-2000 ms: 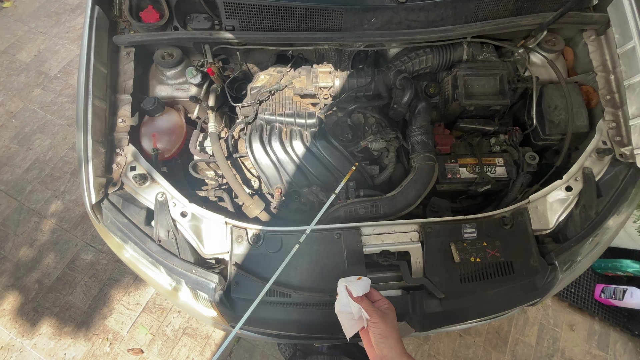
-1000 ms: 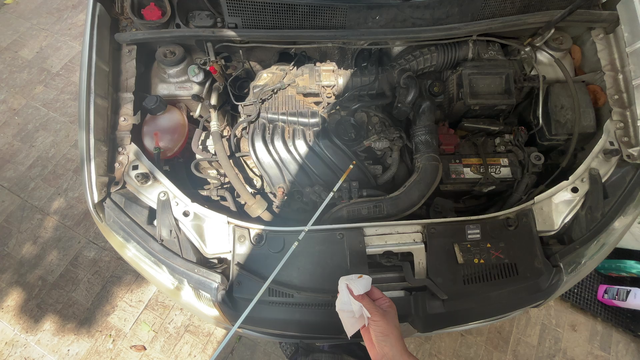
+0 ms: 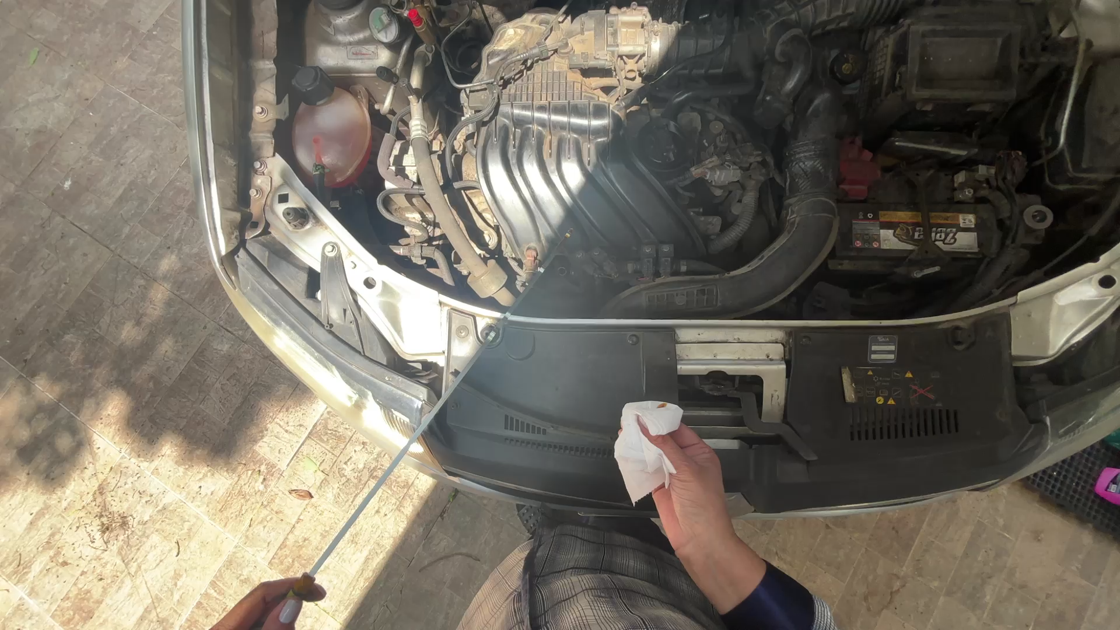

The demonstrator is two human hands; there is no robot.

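Note:
At the lower left, my left hand pinches the handle end of a thin metal dipstick. The rod slants up and right across the front of the car, with its tip over the engine near the ribbed black intake manifold. My right hand holds a crumpled white paper towel above the black front panel; a small brown stain shows at the towel's top edge. Paper and dipstick are apart.
A coolant reservoir with pink fluid sits at the left of the bay. The car battery and a black air hose are at the right. A pink bottle lies on a black mat at the far right, beside the paved floor.
The dipstick's tip has moved left and down over the engine. My left hand has come into view at the lower left. My right hand still holds the paper. The view has tilted down.

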